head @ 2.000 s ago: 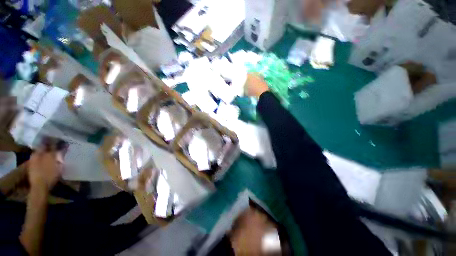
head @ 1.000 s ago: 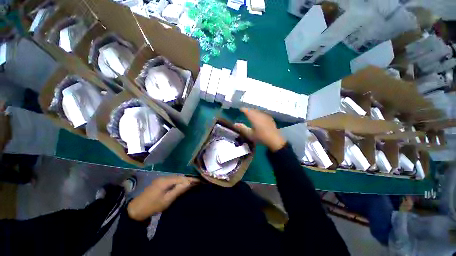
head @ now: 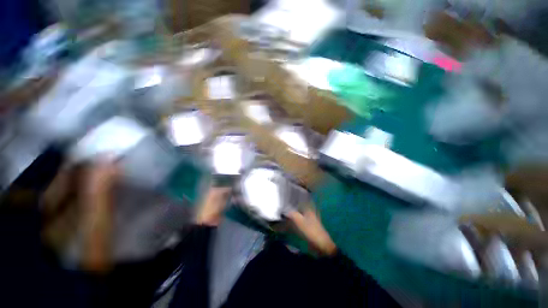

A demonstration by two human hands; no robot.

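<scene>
The frame is strongly blurred. A retail box with a shiny wrapped product [head: 263, 194] stands at the near end of the left rows of open boxes. My left hand [head: 213, 206] is at its left side and my right hand [head: 310, 230] is at its lower right side. Both hands hold the box between them. The fingertips are blurred and partly hidden by the box. Another open box with a wrapped product [head: 230, 155] stands just beyond it.
Small white accessory boxes [head: 408, 179] lie in a row at table centre. A green heap [head: 359, 87] lies beyond. More open boxes [head: 503, 258] stand at the right. At the left, another person's hand [head: 99, 210] is near a white box [head: 114, 139].
The view has swung left. The box that was alone before me is now at the end of the left rows. My left hand has come up to its side; my right hand has moved down beside it.
</scene>
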